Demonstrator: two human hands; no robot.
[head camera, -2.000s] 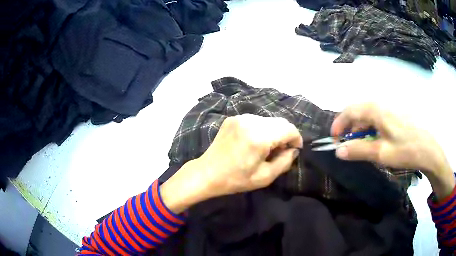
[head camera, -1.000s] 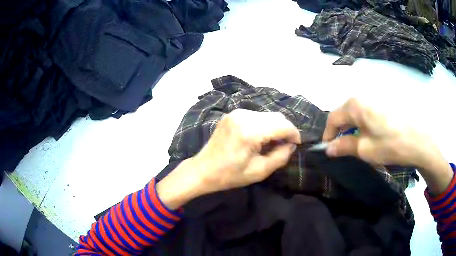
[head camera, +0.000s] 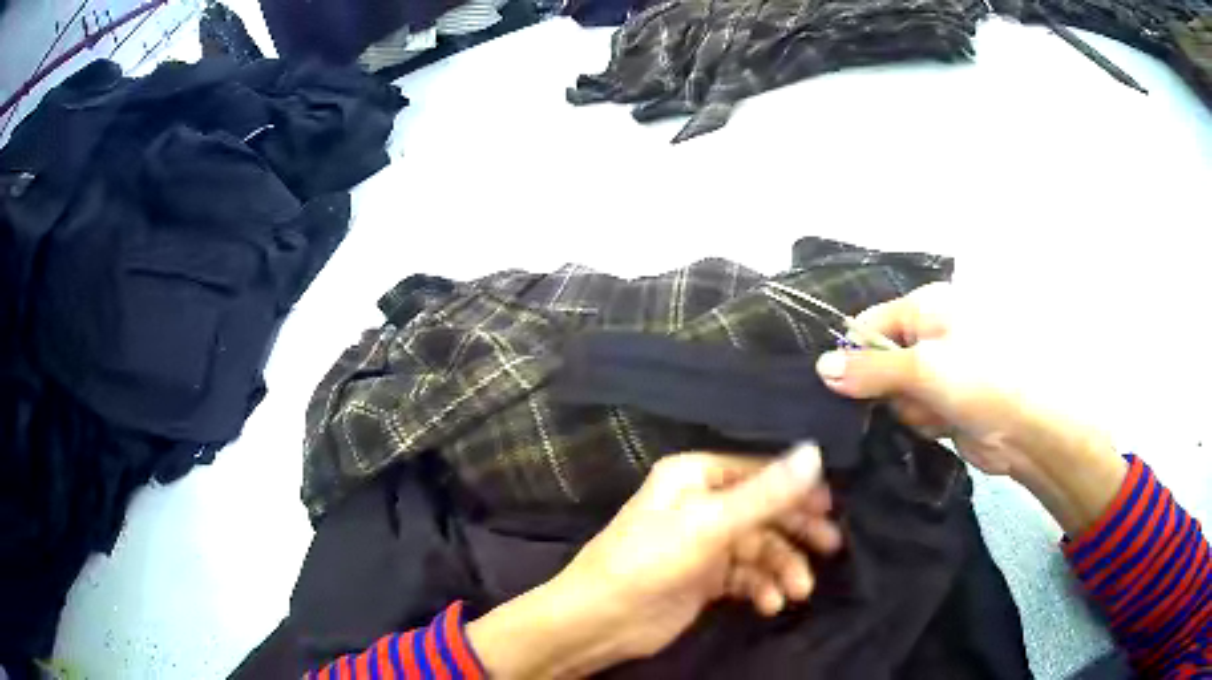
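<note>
The plaid garment (head camera: 532, 399) lies bunched on the white table, its dark lining (head camera: 518, 531) towards me. A straight dark band (head camera: 691, 379) runs across the plaid to my right hand. My right hand (head camera: 930, 379) holds the thread snips (head camera: 813, 308) between thumb and fingers, blades pointing up and left over the plaid; its thumb also presses on the band's right end. My left hand (head camera: 718, 538) is slightly blurred below the band, fingers loosely curled, thumb apart and close to the band's lower edge. No cloth shows gripped in it.
A navy garment heap (head camera: 173, 292) covers the left side. Crumpled plaid pieces (head camera: 798, 53) lie at the top, with a thin dark strip (head camera: 1097, 60) to their right. Light folded pieces (head camera: 459, 20) and dark cloth show at the top edge. The white table (head camera: 505, 173) lies between the piles.
The view has shifted, with the piles now further left. The band lies straight across the plaid. My left hand has left its pinch and moved below the band; my right thumb is on the band's end.
</note>
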